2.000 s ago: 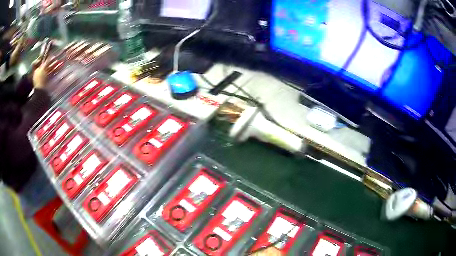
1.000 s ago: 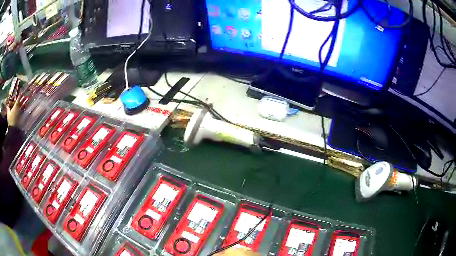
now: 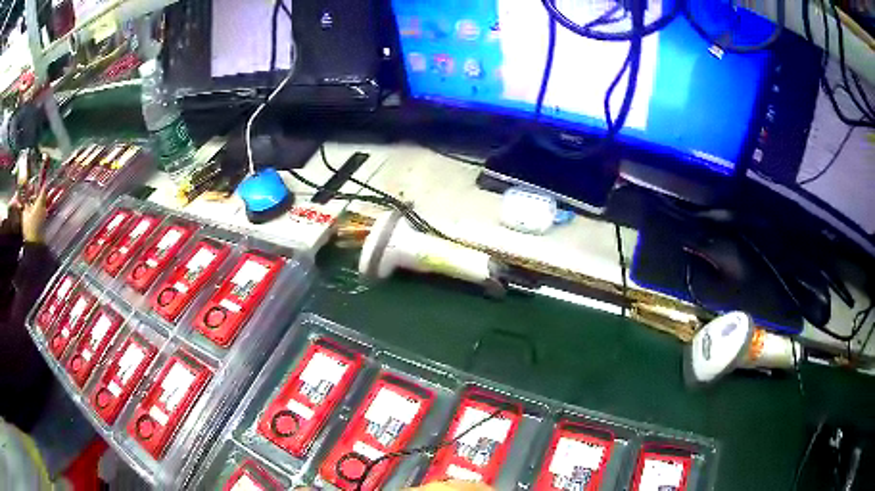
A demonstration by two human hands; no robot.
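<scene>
A clear blister tray (image 3: pixel 379 357) in front of me holds several red electronic units (image 3: pixel 312 398) with white labels and dark rings. A thin black cord (image 3: pixel 422 448) lies across or hangs over the second and third units of its far row. A small skin-coloured sliver of one of my hands (image 3: pixel 451 486) shows at the bottom edge, below the third unit. I cannot tell which hand it is or whether it holds the cord. The rest of it and my other hand are out of the picture.
A tray stack (image 3: pixel 302 278) with red units stands at left. White scanners (image 3: pixel 422 254) lie along the ledge, one at right (image 3: pixel 724 347). Behind are a blue mouse (image 3: pixel 264 192), a bottle (image 3: pixel 168 125) and a monitor (image 3: pixel 461 58). Another person's hand (image 3: pixel 35 219) shows far left.
Since one second ago the cord's left part has shifted left onto the second unit, and less of my hand shows. Earlier, the view swung so that the bench scene moved left.
</scene>
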